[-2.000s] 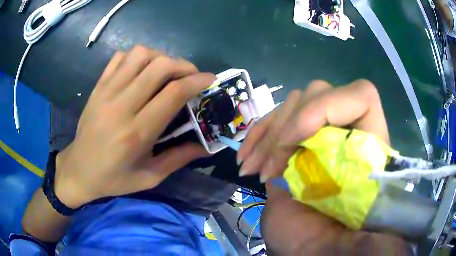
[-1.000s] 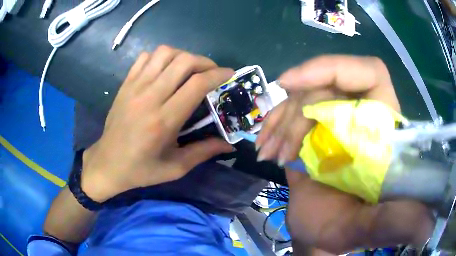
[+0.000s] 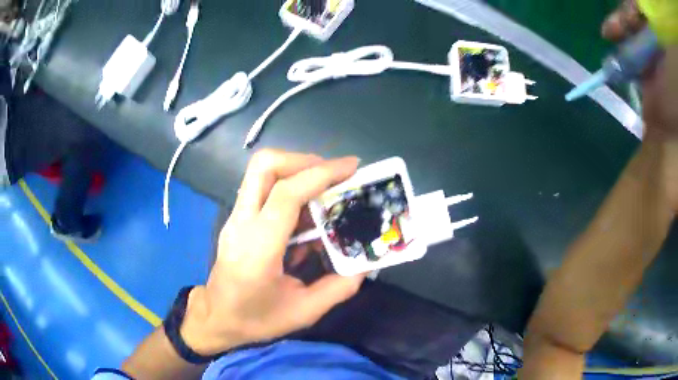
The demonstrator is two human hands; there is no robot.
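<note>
My left hand [image 3: 260,260] grips an open white adapter housing [image 3: 368,219] by its left side, fingers on the upper edge and thumb below. Circuit parts show inside it, and an AC plug with two prongs [image 3: 446,215] points right. A white cable runs from the housing into my palm. My right hand [image 3: 632,26] is at the upper right, partly cut off by the frame edge. It is around the glue gun, whose yellow wrapping [image 3: 662,13] and pale-blue nozzle [image 3: 587,86] show. The nozzle points left, away from the held housing.
On the dark green worktop [image 3: 476,156] lie another open adapter with plug [image 3: 479,72], a third open adapter [image 3: 318,15] at the top edge, coiled cables [image 3: 215,107] and a closed white adapter [image 3: 126,68]. A pale strip [image 3: 531,48] edges the top right. A person's leg [image 3: 78,174] is at left.
My right hand and the gun have moved up and right, and the nozzle has left the housing. My left hand still holds the housing. The view has shifted, showing more adapters and cables.
</note>
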